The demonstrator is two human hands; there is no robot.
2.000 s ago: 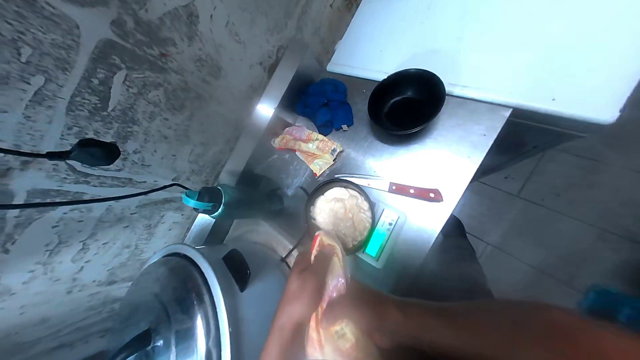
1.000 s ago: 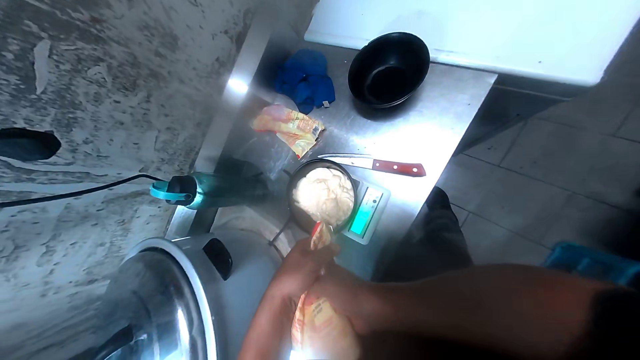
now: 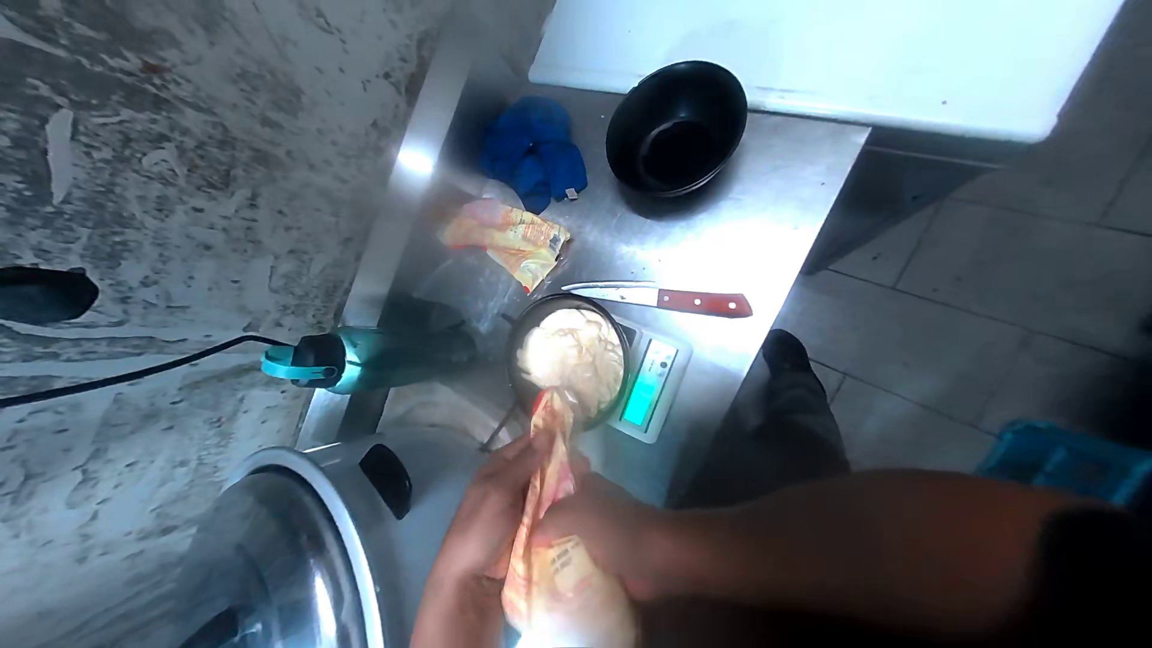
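My left hand (image 3: 495, 513) grips the upper part of a yellow and red plastic pouch (image 3: 576, 585) from the left side. My right hand (image 3: 598, 522) is closed around the same pouch from the right, a little lower. The pouch's narrow red-edged end lies over the rim of a dark round bowl, which holds a thick cream-coloured mass (image 3: 571, 351). The bowl rests on a white digital kitchen scale (image 3: 655, 387) with a lit green display. Just above the bowl lies a knife with a reddish-brown handle (image 3: 704, 303).
On the steel table (image 3: 783, 189) lie a black bowl (image 3: 677, 129), a blue cloth (image 3: 535, 153) and another crumpled pouch (image 3: 513, 236). A teal bottle (image 3: 360, 360) stands by the wall. At lower left is a large metal pot with a lid (image 3: 279, 549). A white surface (image 3: 855, 54) adjoins above.
Both hands have stayed on the pouch at the bowl. The pouch's lower part shows more below my hands than two seconds ago. The view has shifted somewhat.
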